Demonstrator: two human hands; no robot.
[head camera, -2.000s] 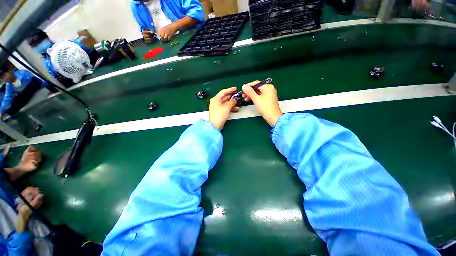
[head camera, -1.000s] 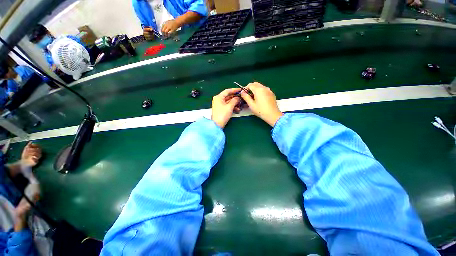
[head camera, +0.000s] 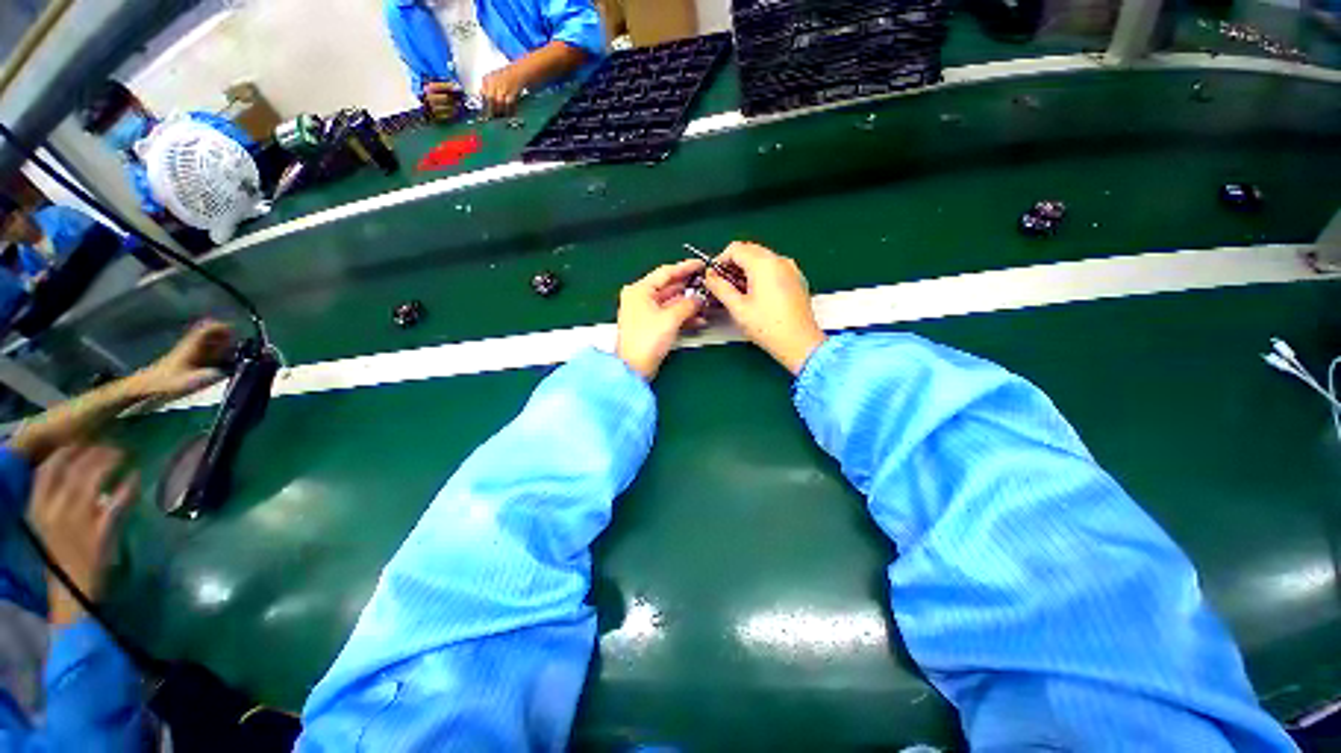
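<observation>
A small dark device unit (head camera: 702, 293) is held between my two hands, mostly hidden by the fingers. My left hand (head camera: 652, 316) grips it from the left, over the white belt edge rail (head camera: 941, 302). My right hand (head camera: 769, 302) meets it from the right and holds a slim hand tool (head camera: 700, 255), whose thin end points up and left. The tool's contact with the unit is too small to tell. More dark units lie on the green conveyor belt: one (head camera: 546, 284) and another (head camera: 408, 313) left of my hands, others (head camera: 1043, 218) to the right.
Glossy green workbench (head camera: 735, 500) under my forearms. A black hanging tool (head camera: 235, 427) and a neighbour's hands (head camera: 81, 508) are at the left. White cable (head camera: 1302, 365) lies at the right. Across the belt are black blister trays (head camera: 633, 100), red material (head camera: 450, 152), a white fan (head camera: 205, 174) and a person's hands (head camera: 505, 86).
The belt units have shifted left. The tool in my right hand has turned from pointing right to up-left; both hands stay together at the rail. The neighbour's hand has reached to the hanging tool.
</observation>
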